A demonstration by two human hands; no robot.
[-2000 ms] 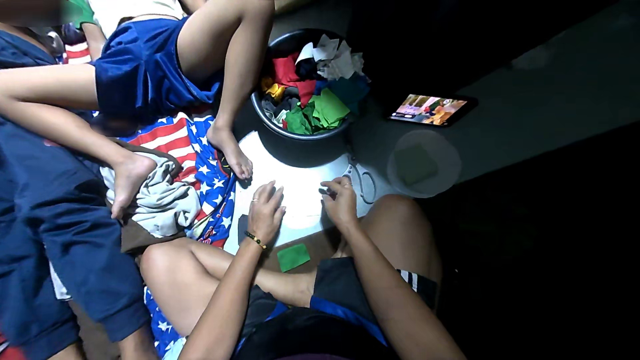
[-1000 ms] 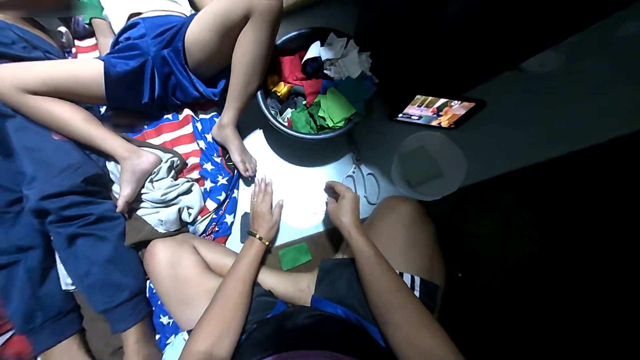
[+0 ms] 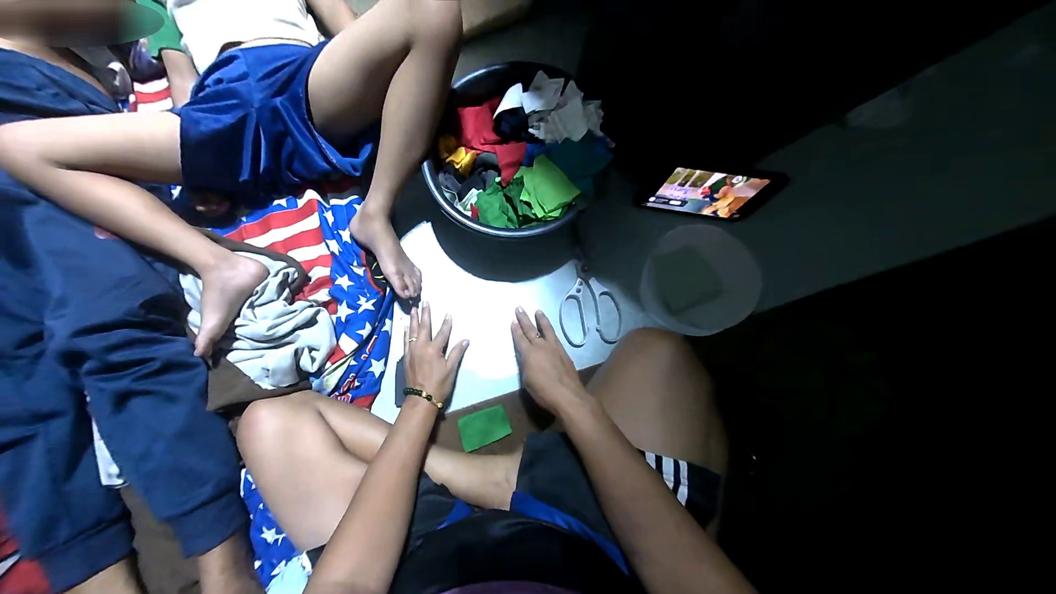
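My left hand [image 3: 432, 360] lies with fingers apart on the left part of a white board [image 3: 483, 375], holding nothing. On the board's right part rests my right hand [image 3: 543, 355], palm down, nothing seen in it. Just right of it lie scissors [image 3: 587, 312] with pale handles. Partly beside my left wrist is a dark flat piece [image 3: 401, 381]. A green cloth piece [image 3: 485, 428] lies below the board, between my forearms. Beyond the board stands a dark round basin [image 3: 513, 228] with cloth scraps [image 3: 549, 188] in green, red, white, yellow and dark colours.
A round translucent lid or container [image 3: 738, 309] with a dark square piece sits right of the scissors. Behind it lies a lit phone [image 3: 716, 193]. Another person's bare foot [image 3: 389, 252] touches the board's upper left edge. A star-and-stripe cloth [image 3: 351, 309] and grey fabric [image 3: 280, 338] lie left.
My right hand, its fingers curled together earlier over the board, is now spread flatter. My left hand stays on the board's left part.
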